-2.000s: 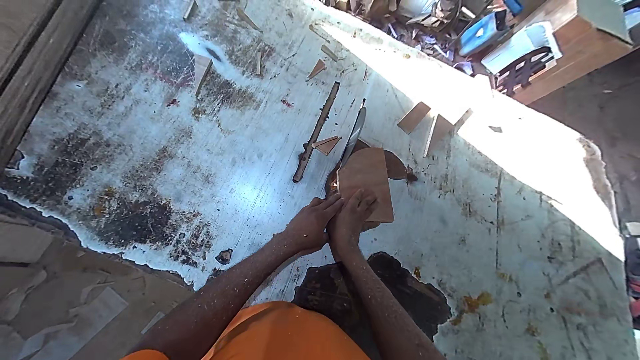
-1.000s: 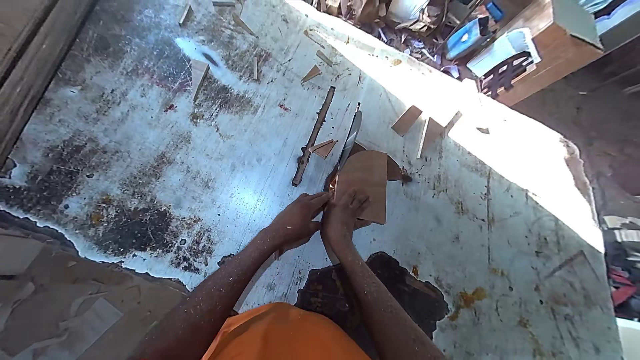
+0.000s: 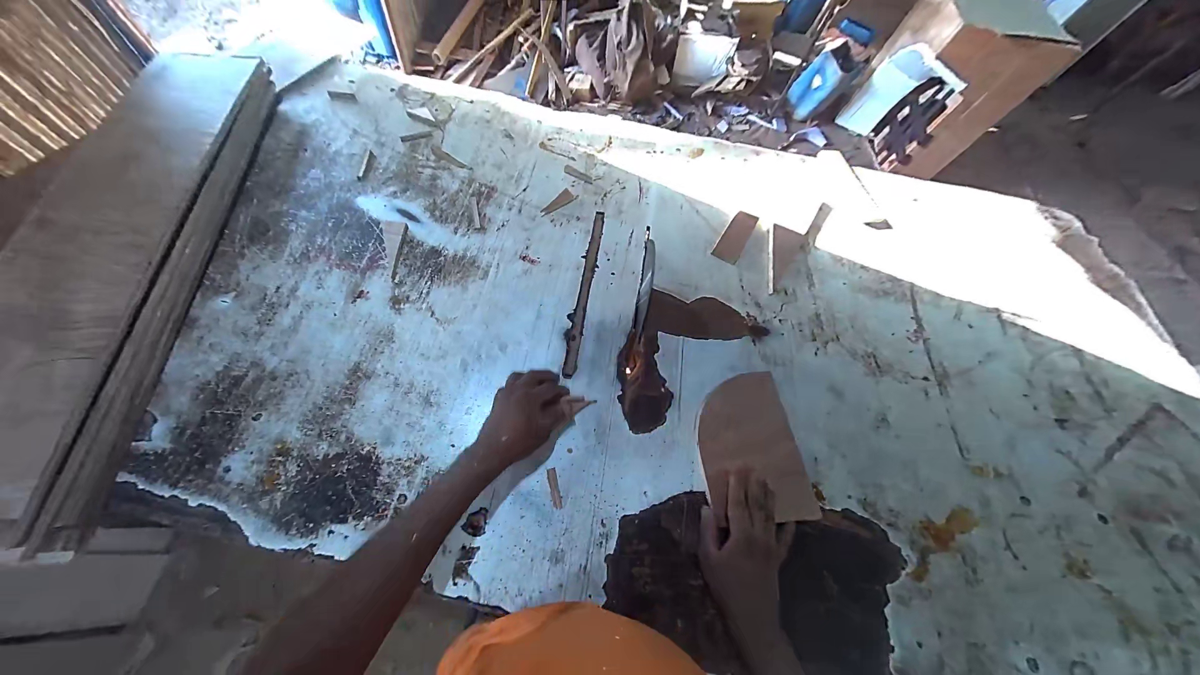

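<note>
My left hand (image 3: 530, 412) reaches over the worn white tabletop (image 3: 450, 356), its fingers closed around small thin wooden offcuts (image 3: 576, 406). My right hand (image 3: 742, 539) rests with its fingers on a flat wooden piece (image 3: 753, 441) that has a rounded upper end. Between the hands and farther up lies a pointed metal blade (image 3: 646, 281), with a dark, irregular shape at its lower end; whether this is a handle or a hole is unclear. Left of the blade is a narrow dark stick (image 3: 584, 295). A small sliver (image 3: 554, 488) lies below my left hand.
Stacked boards (image 3: 141, 281) run along the left side. Wood offcuts (image 3: 734, 237) lie scattered toward the far edge. A dark patch with jagged edges (image 3: 656, 562) is at the near side. Beyond the table are a blue container (image 3: 816, 84), a wooden box (image 3: 1003, 84) and heaped scrap.
My hands, together at the blade before, are now apart. The rounded wooden piece has moved right and toward me with my right hand, while my left hand has moved left to the offcuts. The view has shifted.
</note>
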